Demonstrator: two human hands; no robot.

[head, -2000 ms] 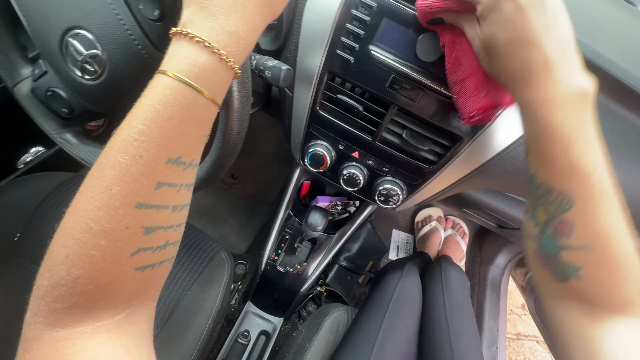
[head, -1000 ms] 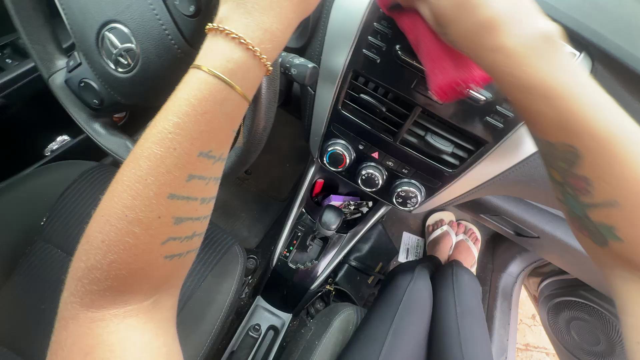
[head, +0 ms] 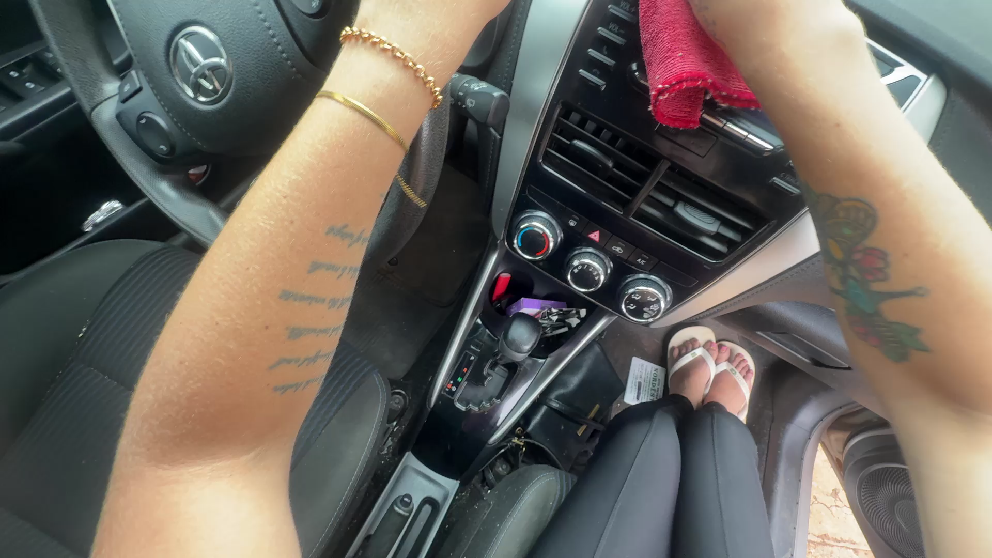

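Note:
A red microfiber cloth [head: 686,66] hangs over the upper part of the car's centre console, in front of the radio area. My right hand [head: 763,15] is at the cloth, its fingers cut off by the top edge, so its grip is hidden. Of my left hand [head: 473,6] only the wrist side shows at the top edge, above the wiper stalk [head: 479,101]; its fingers are out of frame. Below the cloth are the air vents [head: 655,182] and three round climate knobs [head: 587,270].
The steering wheel [head: 147,178] stands at the left beside the driver's seat [head: 310,434]. A gear lever [head: 519,337] rises from the console, with small items in the tray [head: 484,310] ahead of it. A black bag [head: 577,391] lies beside the console; the door speaker [head: 891,488] is at lower right.
The red cloth now reaches less far down toward the vents than two seconds ago. My right hand has moved up, with its fingers leaving the view. The view has shifted somewhat.

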